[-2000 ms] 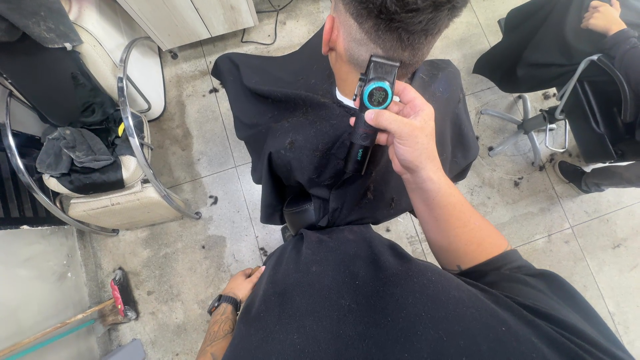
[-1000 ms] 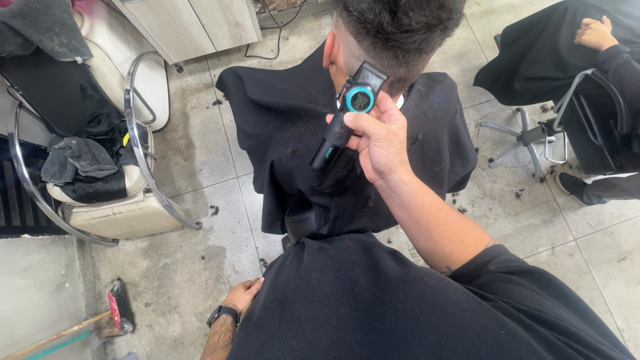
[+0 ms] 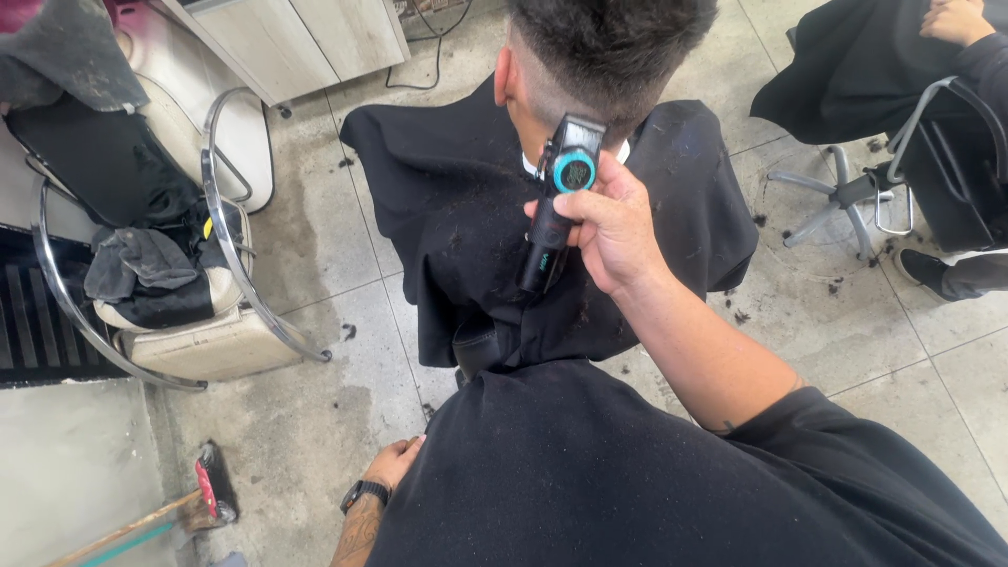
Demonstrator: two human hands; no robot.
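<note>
A black cordless hair clipper with a teal ring is held in my right hand, thumb on its body. Its metal blade end lies at the lower back of a seated person's head, near the nape. The hair there is cut very short at the sides and longer on top. A black barber cape with loose hair clippings covers the person's shoulders, and a white neck strip shows at the collar. My left hand rests low by my side against my black shirt, its fingers partly hidden; a dark watch is on that wrist.
At left stands a cream salon chair with chrome arms and dark cloths. A broom lies below it. A wooden cabinet and a cable are at the top. Another caped person sits at right beside a wheeled chair base. Hair tufts dot the tiled floor.
Between the earlier frames and now, the clipper has shifted and tilted slightly at the back of the head, staying in my right hand. My left hand remains low at my side.
</note>
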